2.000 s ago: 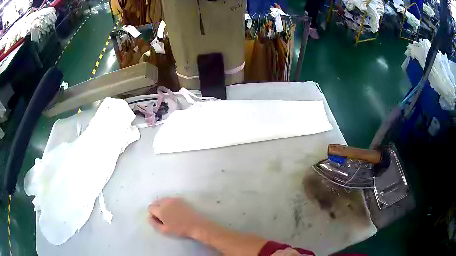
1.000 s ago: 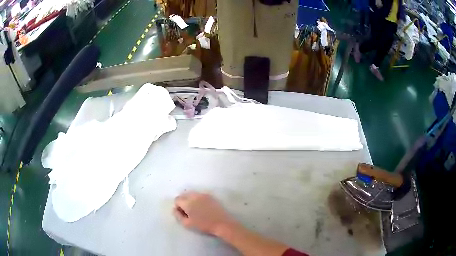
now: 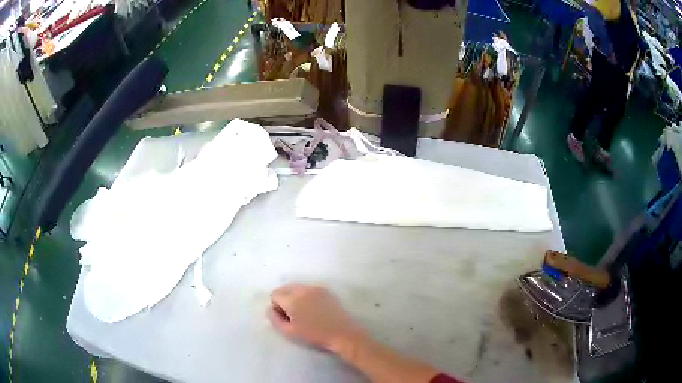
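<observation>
My right hand (image 3: pixel 310 316) is bare and rests as a loose fist on the pale pressing table (image 3: pixel 247 348), near its front middle. No thing shows in it. My left hand is out of the picture. A rumpled white garment (image 3: pixel 168 221) with a thin hanging tie lies left of my hand. A folded white garment piece (image 3: pixel 422 196) lies flat beyond my hand, across the far right side. A dark smartphone (image 3: pixel 401 120) stands upright against the wrapped column at the far edge. A tangled pinkish bundle of ties (image 3: pixel 303 153) lies between the two white pieces.
A steam iron (image 3: pixel 561 292) with a wooden handle sits on a metal rest at the right edge, beside brown stains. A dark padded bar (image 3: pixel 97 142) reaches along the left. A carton (image 3: pixel 224 105) and column (image 3: pixel 404 56) stand behind. A person (image 3: pixel 604 82) is at upper right.
The camera view has turned, so the table sits farther right in the picture. A person has come into view at upper right. My right hand stays closed on the table.
</observation>
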